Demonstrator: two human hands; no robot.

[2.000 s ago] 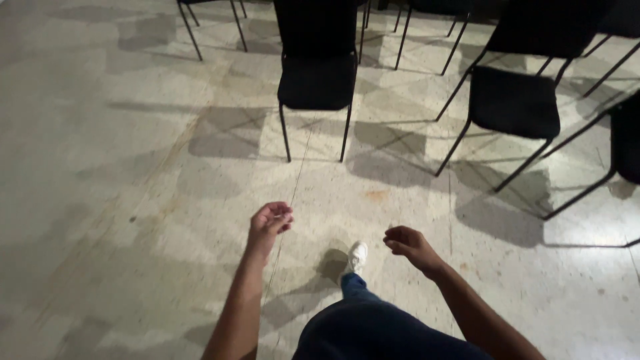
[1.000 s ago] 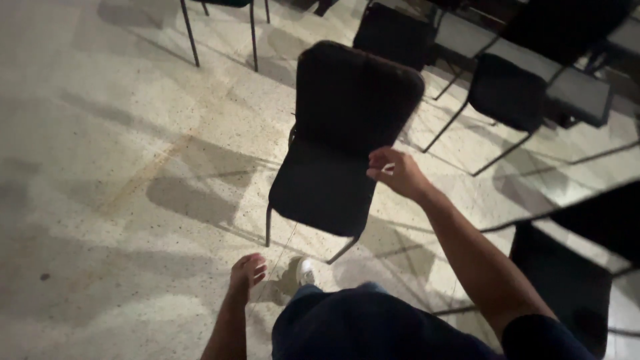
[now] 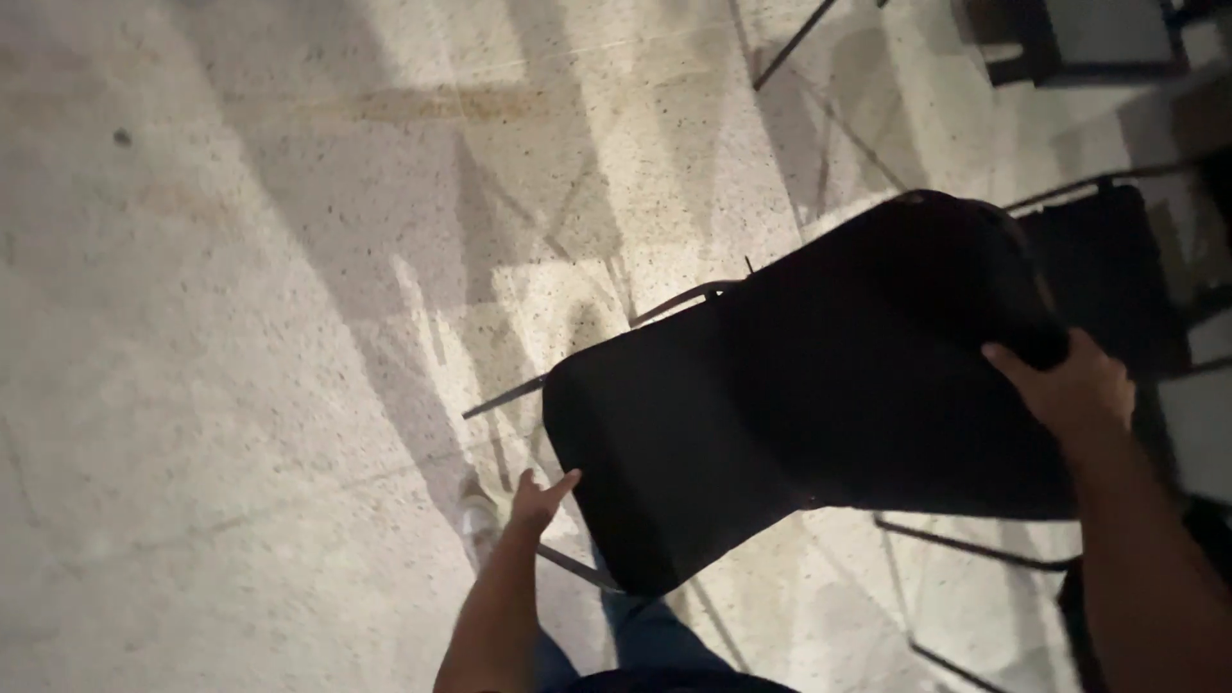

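Note:
A black padded chair (image 3: 674, 423) with thin metal legs stands right in front of me, its seat toward my legs and its backrest to the right. My right hand (image 3: 1073, 385) grips the top edge of the backrest, thumb on the front face and fingers over the far side. At the front edge of the seat is my left hand (image 3: 547, 499), thumb and fingers spread, the thumb at the edge; whether it presses on the seat is not clear.
Another black chair (image 3: 1107, 269) stands just behind the backrest, and parts of more chairs show at the upper right and lower right. My shoe (image 3: 478, 520) is on the speckled floor (image 3: 241, 385), left of the chair's front leg.
My right hand has taken hold of the backrest, beside which it hovered earlier. My left hand has come to the seat's front edge. The view has turned strongly, and the chair now looks sideways.

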